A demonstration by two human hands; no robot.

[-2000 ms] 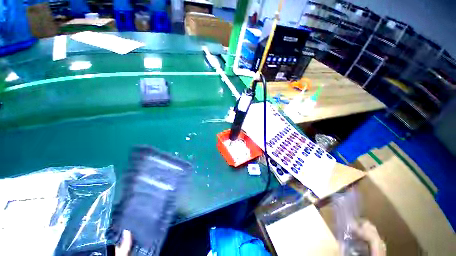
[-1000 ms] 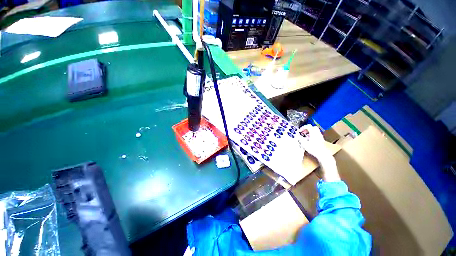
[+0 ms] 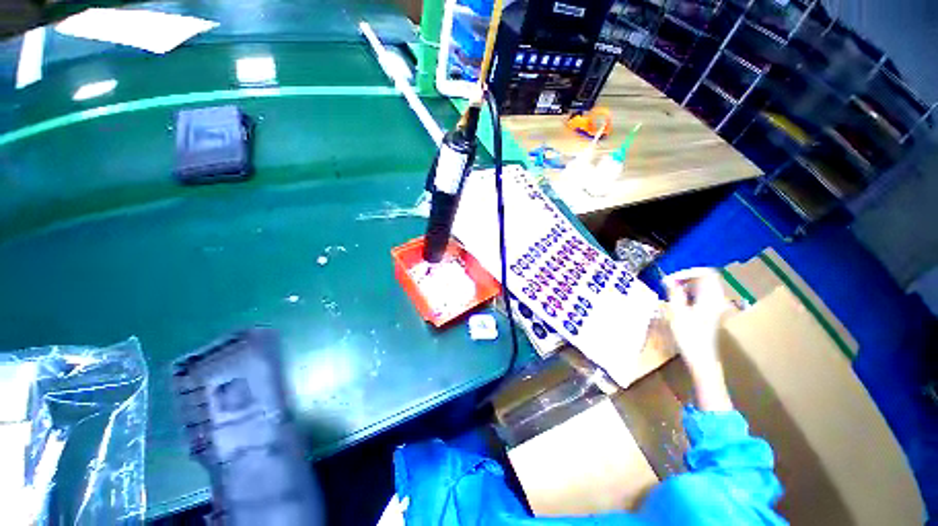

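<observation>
A black ribbed housing shell is at the lower left, blurred, its lower end cut off by the picture's bottom edge. Only a pale sliver of my left hand shows at the sleeve's end; its fingers are out of the picture. My right hand is raised at the right edge of the sticker sheet, fingers bent and thumb and fingertips close together. Whether it pinches a sticker is too blurred to tell. The sheet has rows of dark purple ovals and lies sloping over the bench edge and carton.
A black electric screwdriver hangs over the red bin of tiny white parts, its cord crossing in front of the sheet. Bagged flat parts lie left. A closed dark case lies farther back. An open carton stands right.
Since two seconds ago, my right hand has left the clear wrap in the carton and come to the sticker sheet. My left fingers, then at the shell's lower end, have gone out of view.
</observation>
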